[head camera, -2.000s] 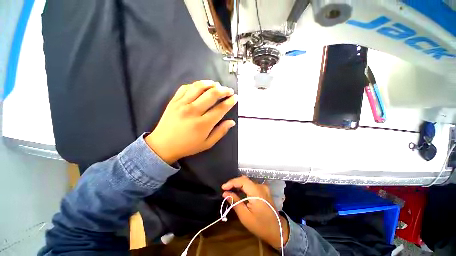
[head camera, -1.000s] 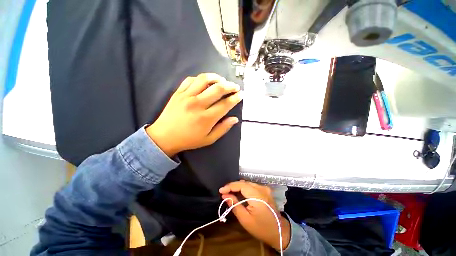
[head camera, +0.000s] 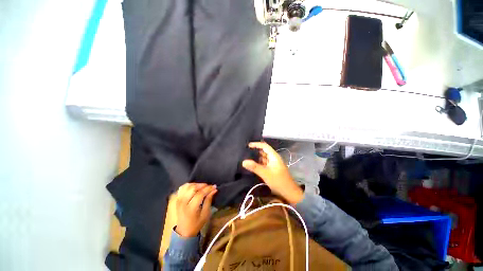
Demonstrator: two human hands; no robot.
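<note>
The dark cloth (head camera: 227, 79) lies on the white table left of the needle area and hangs over the front edge into my lap, with diagonal folds. My left hand (head camera: 194, 207) is at the lap with its fingers closed on a fold of the cloth. My right hand (head camera: 271, 170) is at the cloth's right edge, just below the table edge, with thumb and forefinger apart; its other fingers are partly hidden. The presser foot (head camera: 273, 41) is at the cloth's right edge near the top of the view.
A smartphone (head camera: 363, 52), pink and blue pens (head camera: 394, 64) and a small dark ringed item (head camera: 454, 107) lie right of the needle. A white cord (head camera: 288, 206) loops over my brown top. Blue (head camera: 410, 218) and red (head camera: 450, 222) crates stand lower right.
My left hand has left the cloth beside the needle and moved down to the lap. My right hand's finger and thumb have spread. The view has shifted, showing more floor and less machine.
</note>
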